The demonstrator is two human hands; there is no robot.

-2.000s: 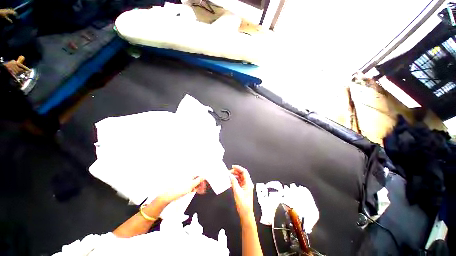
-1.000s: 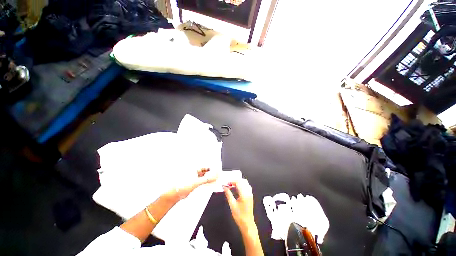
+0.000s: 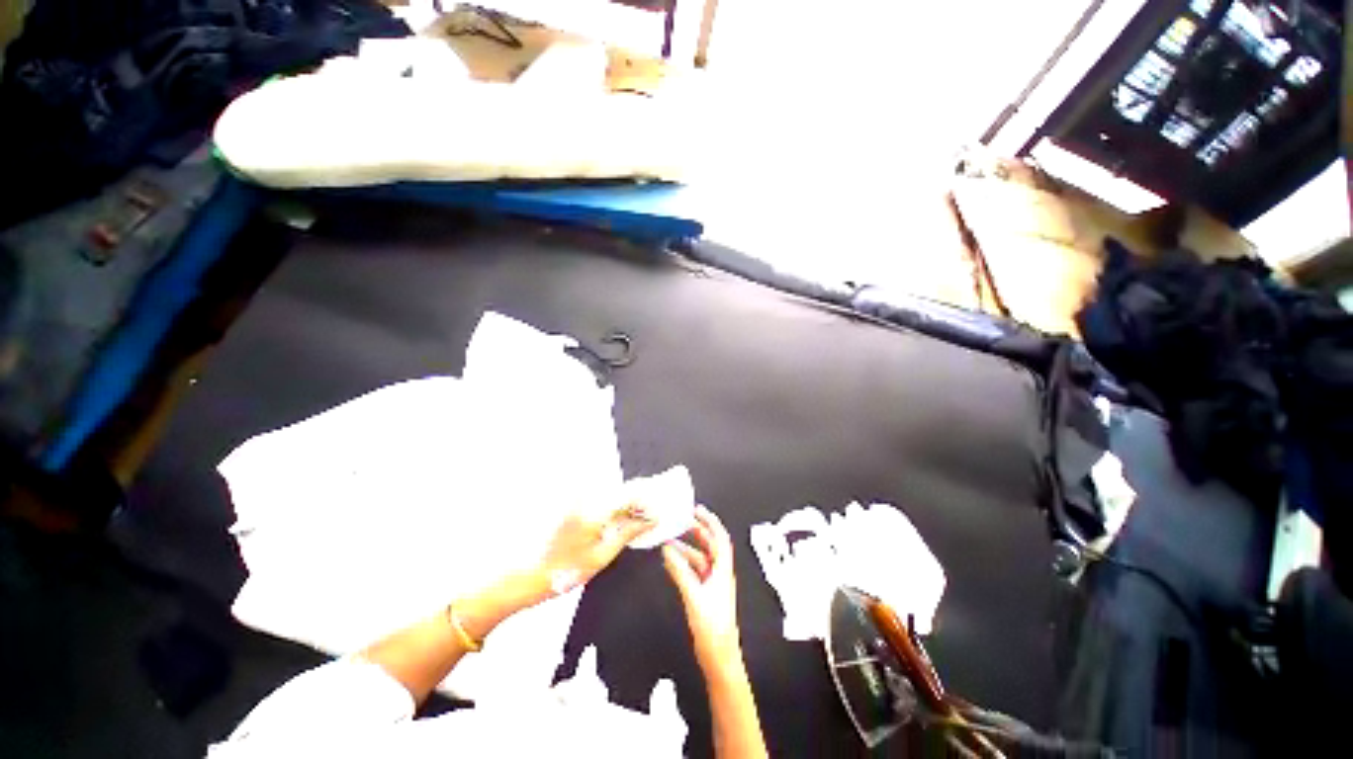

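Note:
A white, overexposed shirt (image 3: 416,475) lies on the black padded table (image 3: 831,393), with the black hanger hook (image 3: 617,350) showing at its collar. My left hand (image 3: 597,543) holds one side of the white cuff (image 3: 662,506). My right hand (image 3: 703,569) holds the cuff's right edge between thumb and fingers. The cuff is raised near the shirt's right side. Fine detail of the cloth is washed out.
A steam iron (image 3: 890,663) with an orange-brown handle stands at the lower right, touching a crumpled white cloth pad (image 3: 861,561). A cream sleeve board (image 3: 430,137) lies at the far edge. Dark garments (image 3: 1209,349) are heaped at the right. A cable runs at the lower right.
The cuff, first hanging between my separated hands, is now gathered with my hands closer together. The view has shifted, moving the table and iron in the picture.

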